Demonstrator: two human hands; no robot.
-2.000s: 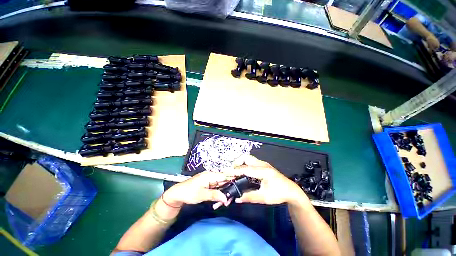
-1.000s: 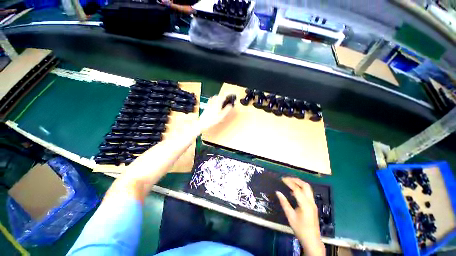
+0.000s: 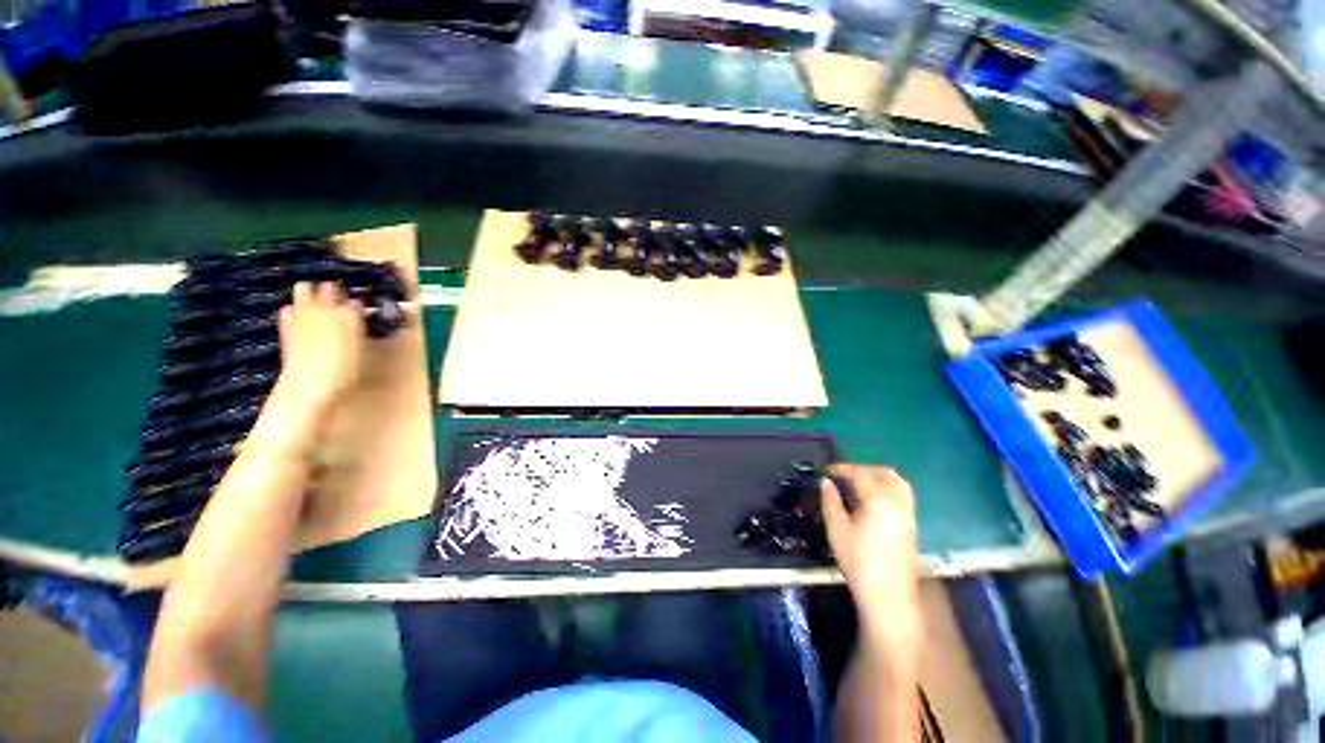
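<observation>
My left hand [image 3: 320,341] is over the right part of the dense rows of black housings [image 3: 218,378] on the left cardboard sheet [image 3: 381,465]; its fingertips touch a housing, and whether they grip it is hidden. My right hand [image 3: 872,520] is at the right end of the black tray [image 3: 698,468], fingers at the pile of small black parts [image 3: 786,514]; whether it holds one cannot be told. Thin white pieces [image 3: 545,501] are heaped at the tray's left.
A middle cardboard stack [image 3: 632,341] carries one row of black housings [image 3: 650,245] along its far edge. A blue bin [image 3: 1017,450] with small black parts stands at the right, near a pale metal post [image 3: 1075,240]. A dark belt [image 3: 654,171] runs behind.
My left hand has moved from the middle cardboard to the housings on the left sheet. My right hand has moved from above the tray's middle to the small black parts. The view has shifted.
</observation>
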